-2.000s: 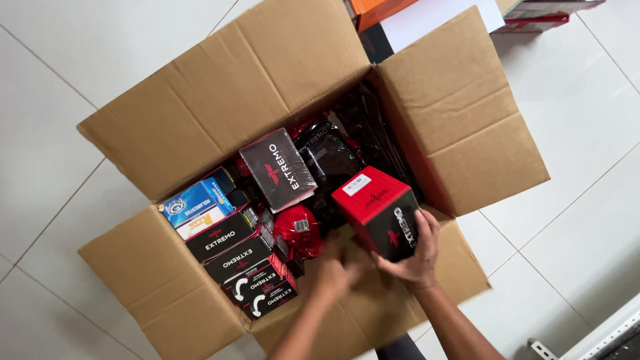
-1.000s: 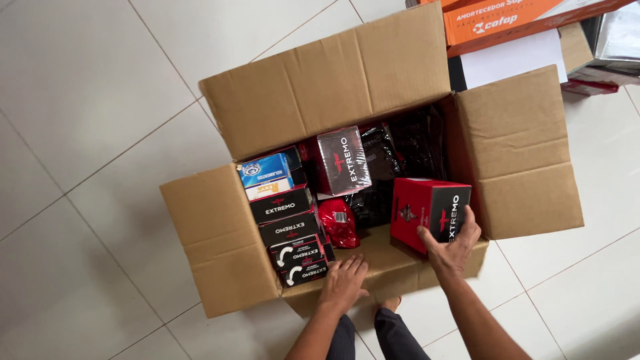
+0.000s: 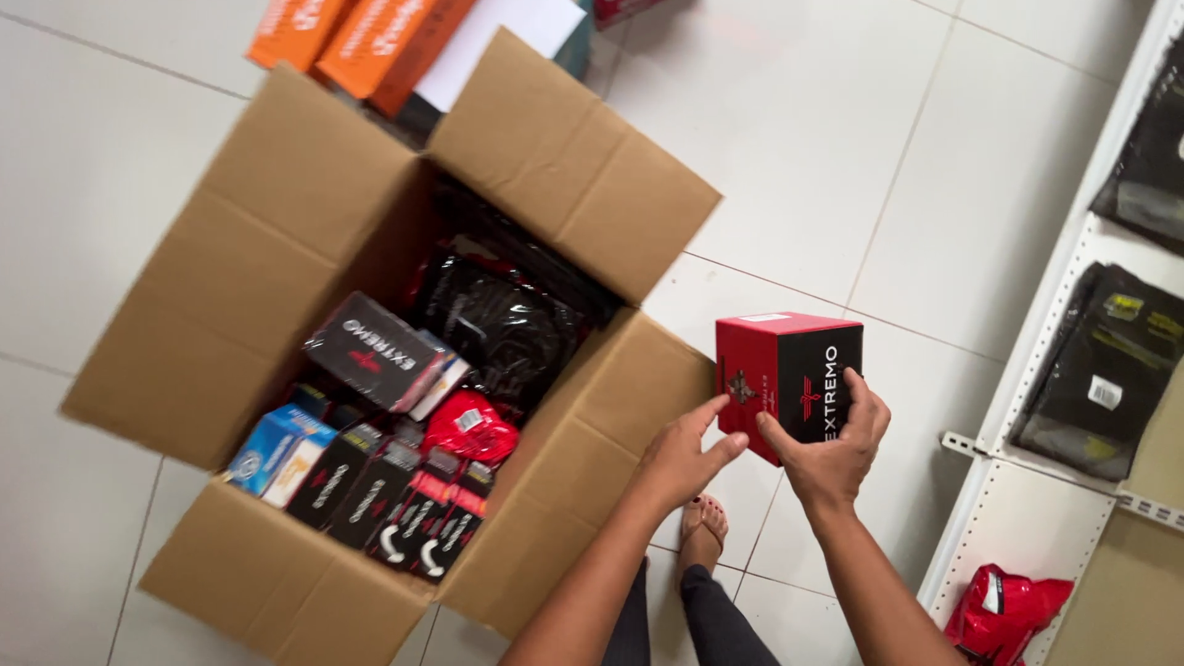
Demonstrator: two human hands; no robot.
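Note:
My right hand [image 3: 828,439] grips a red and black Extremo box [image 3: 786,375] by its black side, above the floor to the right of an open cardboard carton [image 3: 546,499]. Close to the box's lower left edge is my left hand [image 3: 684,462], fingers apart; whether a fingertip touches the box I cannot tell. Inside the carton lie a shrink-wrapped black box [image 3: 375,351], a red plastic packet [image 3: 472,425], black plastic-wrapped packs [image 3: 504,319], a blue box [image 3: 277,444] and a row of black Extremo boxes [image 3: 375,490].
White perforated metal shelving [image 3: 1027,518] runs along the right, holding black wrapped packs [image 3: 1087,370] and a red plastic packet [image 3: 1008,610]. Orange boxes [image 3: 393,46] and a white sheet [image 3: 499,46] are behind the carton. My feet [image 3: 703,536] stand on the tiled floor near the carton.
The red and black box, over the carton's edge before, is now out to its right in my right hand. My left hand has left the carton's near flap and come beside the box. The view has turned towards shelving.

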